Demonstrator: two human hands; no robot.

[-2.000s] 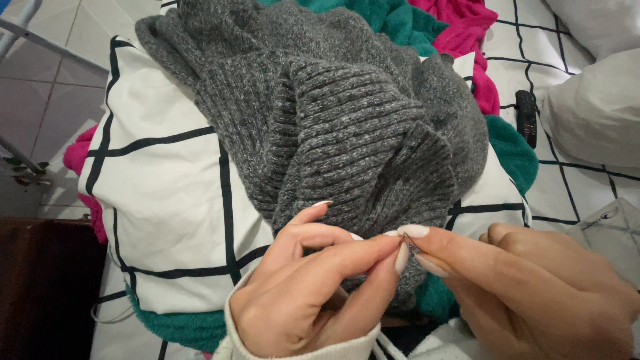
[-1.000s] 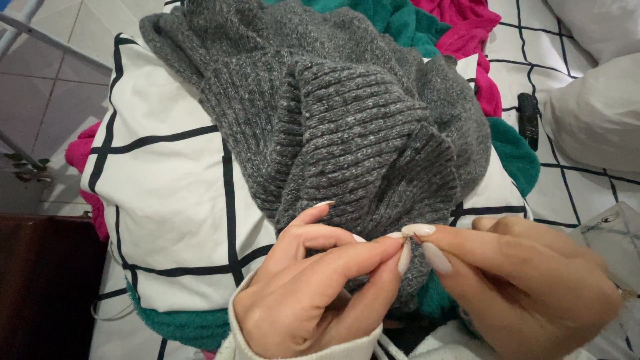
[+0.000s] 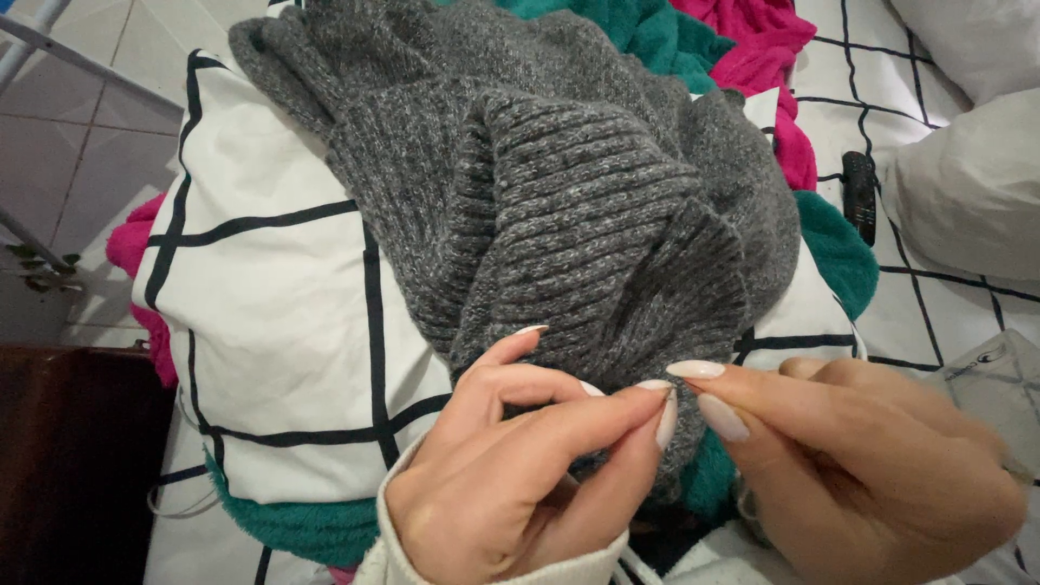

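A grey ribbed knit garment (image 3: 585, 195) lies bunched on a white pillow with black grid lines (image 3: 268, 325). At its lower edge my left hand (image 3: 536, 455) pinches something tiny and thin between thumb and index fingertips; its kind is too small to tell. Just to the right, my right hand (image 3: 853, 447) has thumb and index finger close together, with a fine dark thing, perhaps a thread or needle, at the tips. A small gap parts the two pairs of fingertips.
Teal fleece (image 3: 837, 252) and pink fleece (image 3: 764, 41) show around the pillow. A black remote control (image 3: 859, 197) lies on the grid-patterned bedding at right, beside white pillows (image 3: 967, 187). A clear plastic pouch (image 3: 995, 390) is near my right hand. A dark brown box-like piece (image 3: 73, 463) stands at lower left.
My right fingertips, touching my left ones before, have moved slightly apart to the right. My left hand and the grey garment stay about where they were.
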